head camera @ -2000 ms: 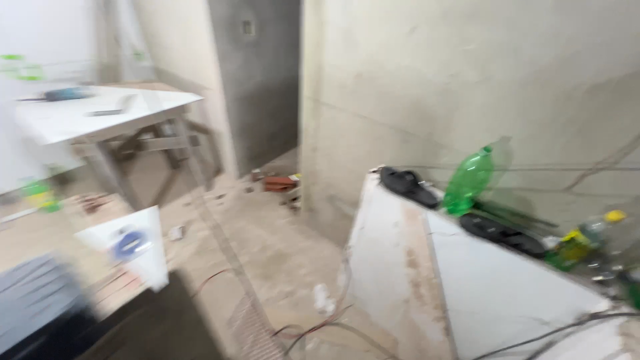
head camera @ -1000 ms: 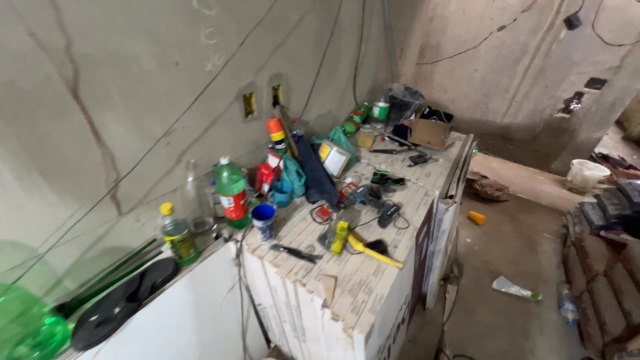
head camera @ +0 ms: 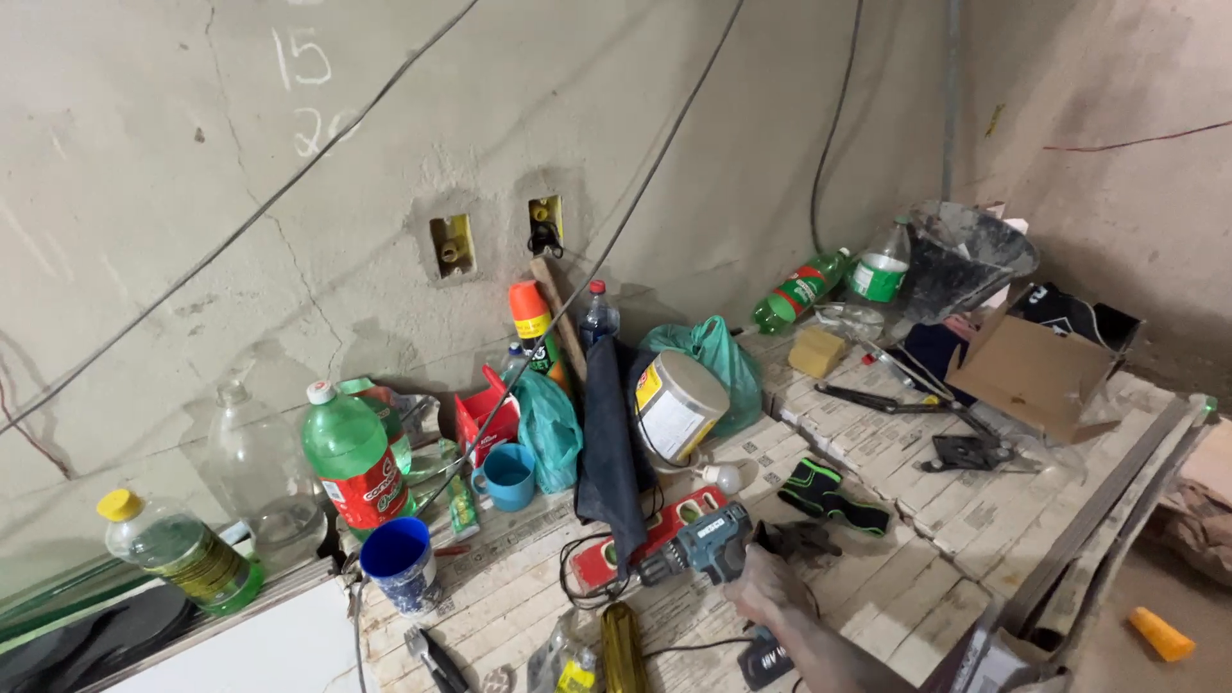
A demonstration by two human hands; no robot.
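Note:
My right hand grips the handle of a blue-grey cordless drill, its chuck pointing left over stacked tile boxes. Behind the drill lies a red spirit level. A dark glove is just behind the hand, and a black wrist support with green edging lies farther right. A light bulb rests beyond the drill. Nearer to me are a dark yellow cylindrical object and a pair of pliers. My left hand is outside the view.
Along the wall stand a green soda bottle, a blue cup, a turquoise mug, a white tub and plastic bags. An open cardboard box and a black bucket are at the back right. Cables hang across the wall.
The view has swung right from the doorway and come closer to the stacked boxes. My right hand has come into view, holding the drill.

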